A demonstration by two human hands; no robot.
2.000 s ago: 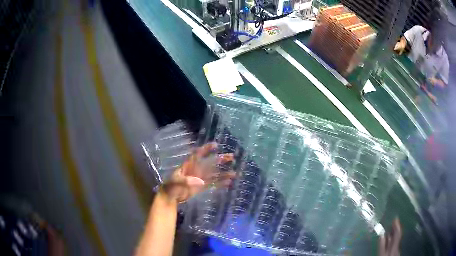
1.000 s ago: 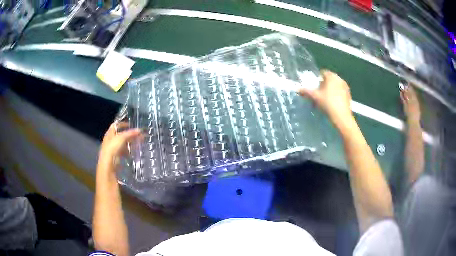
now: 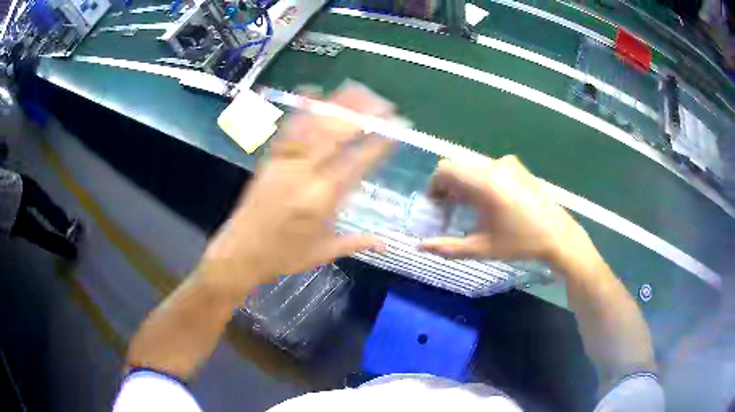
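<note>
My left hand point(image 3: 294, 193) is raised over the bench edge, blurred, with thumb and fingers apart and nothing visible in it. My right hand point(image 3: 512, 213) is opposite it, fingers curled and thumb apart; I see no clear grip on anything. Between and below them, a ribbed stack of pale, thin-edged layers point(image 3: 439, 269), perhaps clear trays, lies at the near bench edge. Glassy clear plastic point(image 3: 391, 201) shows between the hands, partly hidden by them. More clear plastic trays point(image 3: 298, 310) are below the bench edge at the left.
A white and yellow work sheet point(image 3: 250, 121) and a station machine point(image 3: 213, 36) are at the upper left. A blue stool point(image 3: 419, 338) is below the bench. A small round component point(image 3: 645, 291) lies at the right. A red bin point(image 3: 633, 50) is on the far side.
The large clear tray held between my hands is no longer spread out in view. My hands have come closer together and let go of it. The view has shifted.
</note>
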